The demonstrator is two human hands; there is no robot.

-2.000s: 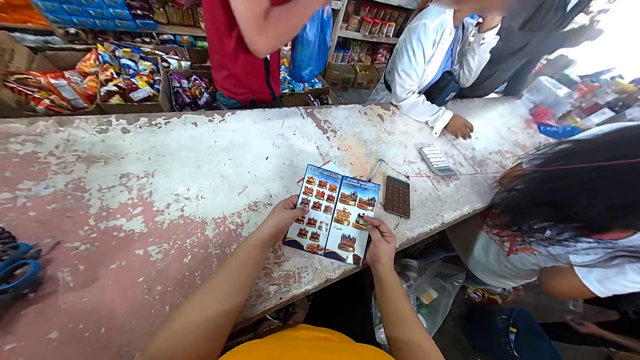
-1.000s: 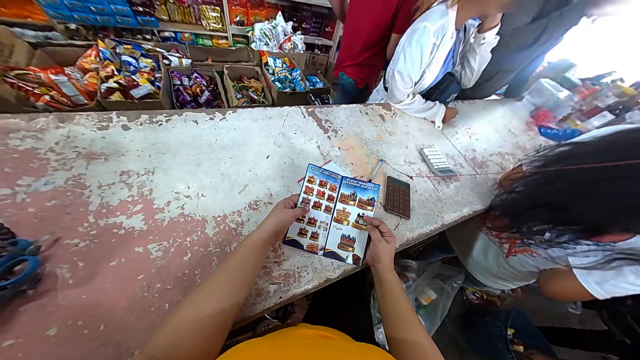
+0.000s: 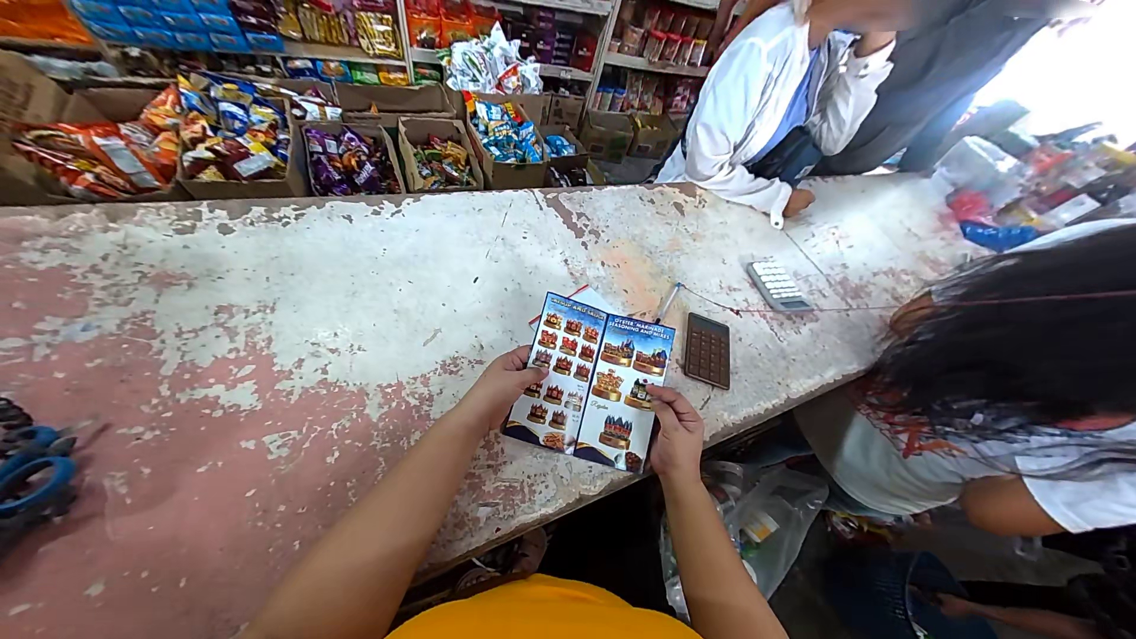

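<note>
My left hand (image 3: 510,383) grips the left edge of an open printed leaflet (image 3: 590,382) with pictures of food products, its thumb on the page. At the lower right edge, my right hand (image 3: 676,430) holds the same leaflet. Behind the leaflet's top, a sheet with a red edge (image 3: 586,295) partly shows, beside a pen (image 3: 667,302) tied to a string. Just right of the leaflet lies a dark brown calculator (image 3: 707,351). Farther right on the counter is a white calculator (image 3: 778,286).
The worn painted counter (image 3: 311,284) spans the view, with blue-handled scissors (image 3: 35,479) at far left. Cardboard boxes of snack packets (image 3: 235,133) stand beyond it. A person in white (image 3: 745,115) leans on its far side; a long-haired person (image 3: 1021,355) is at right. A plastic bag (image 3: 781,524) sits below.
The person in red who stood across the counter has moved right and out of clear view, uncovering more boxes and shelves. My hands and the open leaflet have stayed in place.
</note>
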